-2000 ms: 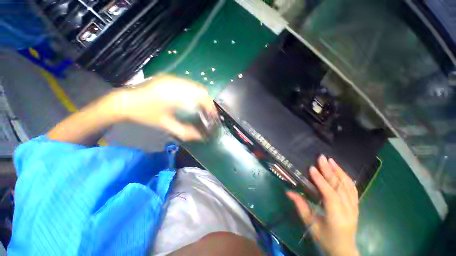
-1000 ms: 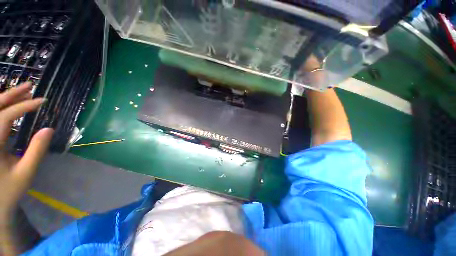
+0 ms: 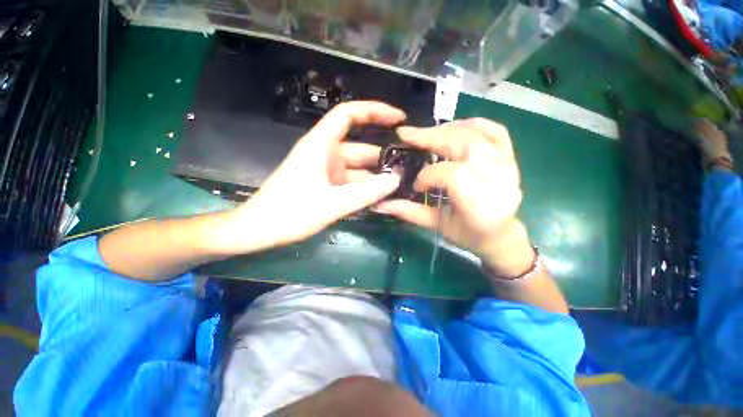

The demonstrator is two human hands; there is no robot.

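A small black watch housing (image 3: 401,169) is held between both hands, above the front of the wide black box (image 3: 236,122). My left hand (image 3: 338,167) grips it from the left with fingers and thumb. My right hand (image 3: 468,175) grips it from the right. Thin silver tweezers (image 3: 437,232) point down from my right hand. The fingers hide much of the housing. A small raised holder (image 3: 316,96) stands on the box, with a pale piece showing in it.
Stacked black trays stand at the left (image 3: 41,138) and right (image 3: 658,220). A clear cover (image 3: 358,37) spans the back. White flecks (image 3: 163,152) lie on the green mat. A white tag (image 3: 447,94) is behind my right hand. Another person's hand (image 3: 711,138) is at the far right.
My left hand has come from the left trays to the centre. My right hand has come back from under the clear cover. Both now hold the housing. The green cover over the holder is gone.
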